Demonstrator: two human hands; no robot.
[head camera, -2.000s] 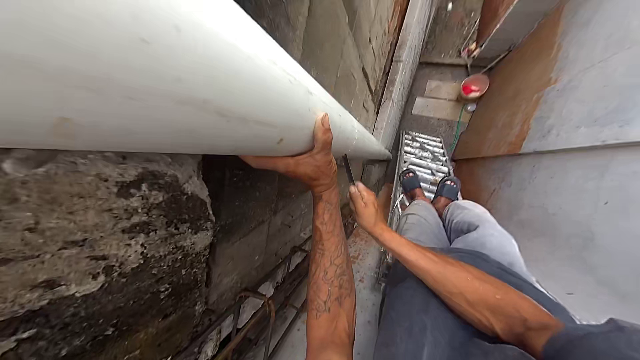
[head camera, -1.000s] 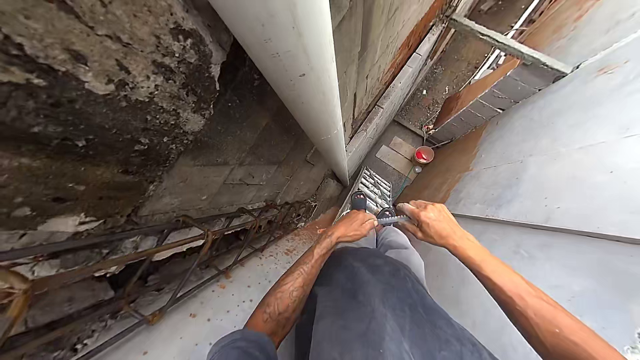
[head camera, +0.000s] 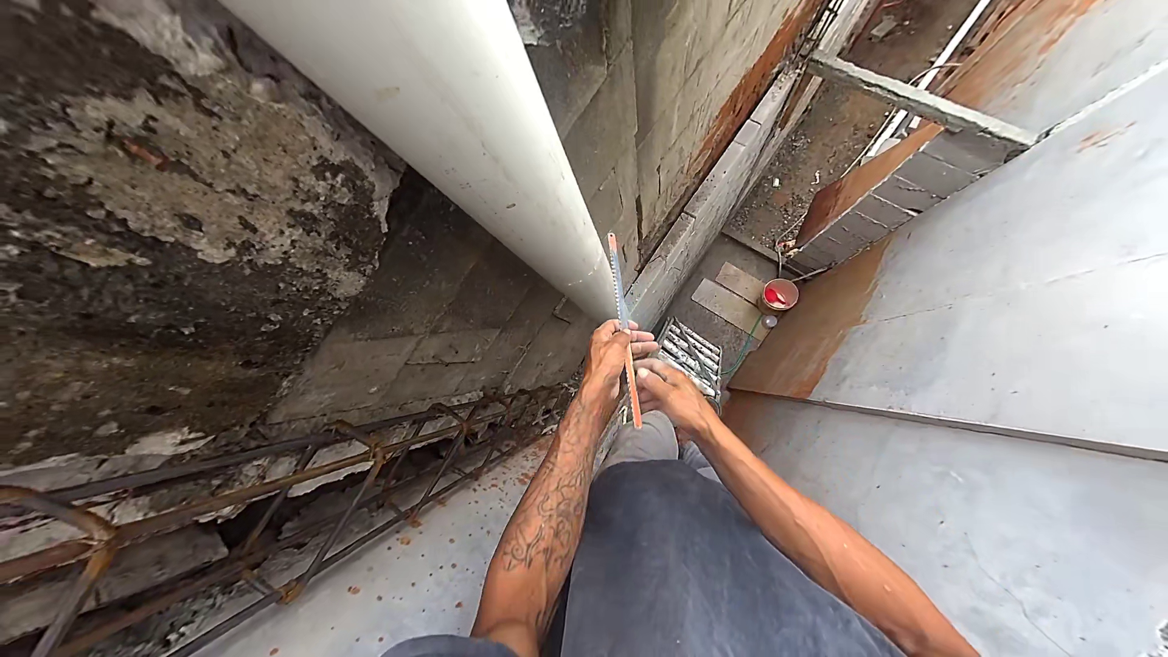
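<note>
A large white plastic pipe (head camera: 474, 137) slants from the top left down to just beyond my hands. My left hand (head camera: 610, 356) grips a thin hacksaw blade (head camera: 633, 388), grey at its upper part and orange at its lower part, which points up beside the pipe's lower end. Close on the right is my right hand (head camera: 671, 392), its fingers bent near the blade; whether they touch it I cannot tell. My feet are hidden behind my hands and legs.
Below me is a metal ladder or slatted platform (head camera: 691, 354) spattered with white. A rusty rebar cage (head camera: 365, 456) runs along the rough wall (head camera: 182, 228) at left. A bucket with something red (head camera: 780, 294) stands on the ground below, near boards (head camera: 727, 306). A grey wall (head camera: 1031, 338) rises at right.
My left hand was on the pipe two seconds ago and is now off it, around the blade. The right hand has moved in beside the left since one second ago. The view has shifted.
</note>
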